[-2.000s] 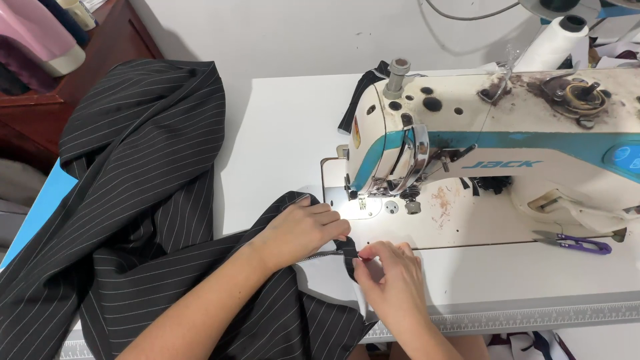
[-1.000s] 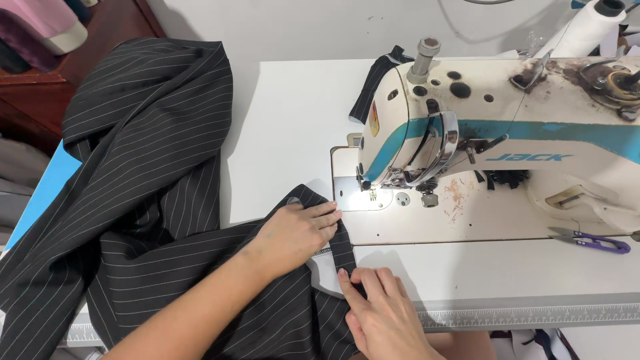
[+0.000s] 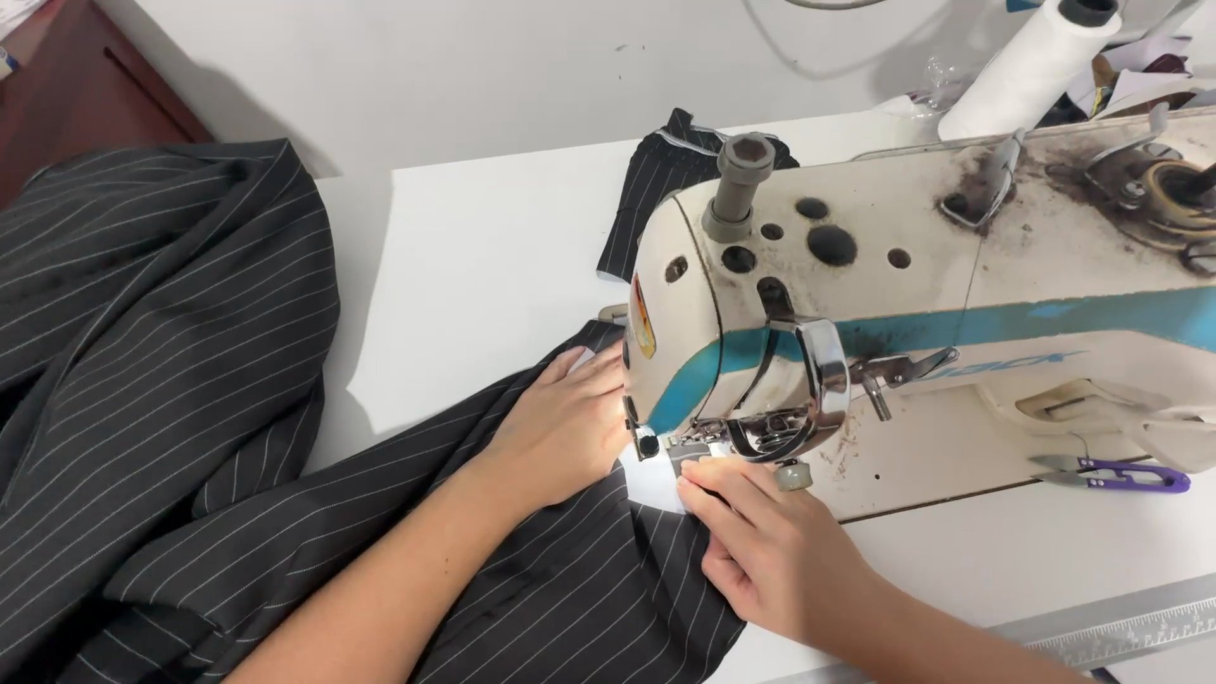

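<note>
Black pinstriped fabric [image 3: 380, 532] runs from a large heap at the left to the needle area of a white and teal industrial sewing machine [image 3: 912, 313]. My left hand [image 3: 570, 427] lies flat on the fabric, left of the presser foot, its fingertips partly behind the machine head. With thumb and fingers, my right hand [image 3: 760, 532] grips the fabric's edge just in front of the presser foot [image 3: 693, 445]. A white piece [image 3: 655, 483] shows between the hands; its material is unclear. The needle itself is hidden.
Another pinstriped piece [image 3: 646, 190] lies behind the machine head. Purple-handled thread snips [image 3: 1121, 475] rest on the machine bed at the right. A white thread cone [image 3: 1026, 71] stands at the back right. A metal ruler [image 3: 1130, 622] runs along the table's front edge.
Both hands and the fabric edge have moved up to the presser foot from in front of the machine. My left hand now lies beside the machine head. The view has shifted closer.
</note>
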